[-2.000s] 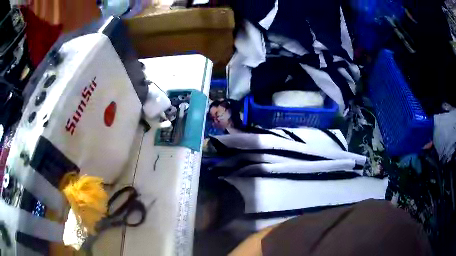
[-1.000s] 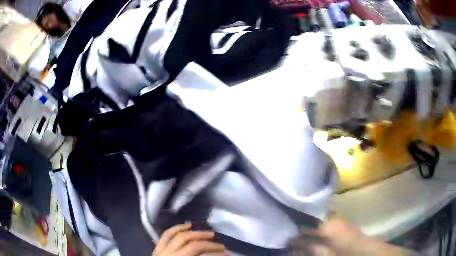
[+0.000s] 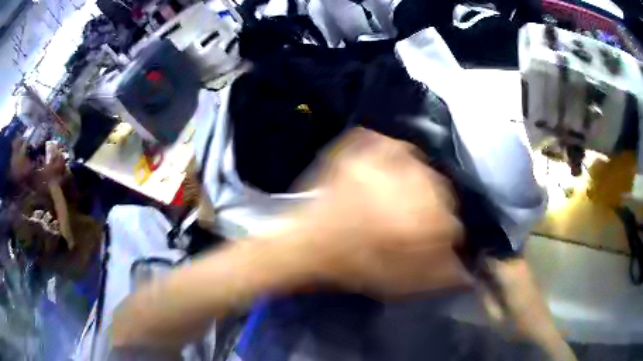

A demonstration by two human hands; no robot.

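Note:
Black and white garment cloth (image 3: 317,84) lies draped over the table's left side, with a broad white panel (image 3: 486,127) running down towards the machine. My left hand (image 3: 395,211) is large and blurred over the lower part of the cloth, its forearm coming from the lower left. Its fingers are hidden, so its hold is unclear. My right hand (image 3: 511,289) is at the cloth's lower right corner, by the table's front edge, also blurred. The white sewing machine head (image 3: 585,92) stands at the right, its needle area lit brightly.
A yellow-orange tuft (image 3: 612,180) hangs under the machine head, with black scissors handles (image 3: 632,243) at the right edge. At left are a grey box (image 3: 158,88) with a red spot, another table (image 3: 130,166) with yellow and red items, and a person (image 3: 60,211).
The view has swung from the machine's right side to the cloth, then further left. My left hand has come up over the cloth; my right hand remains near its lower right corner.

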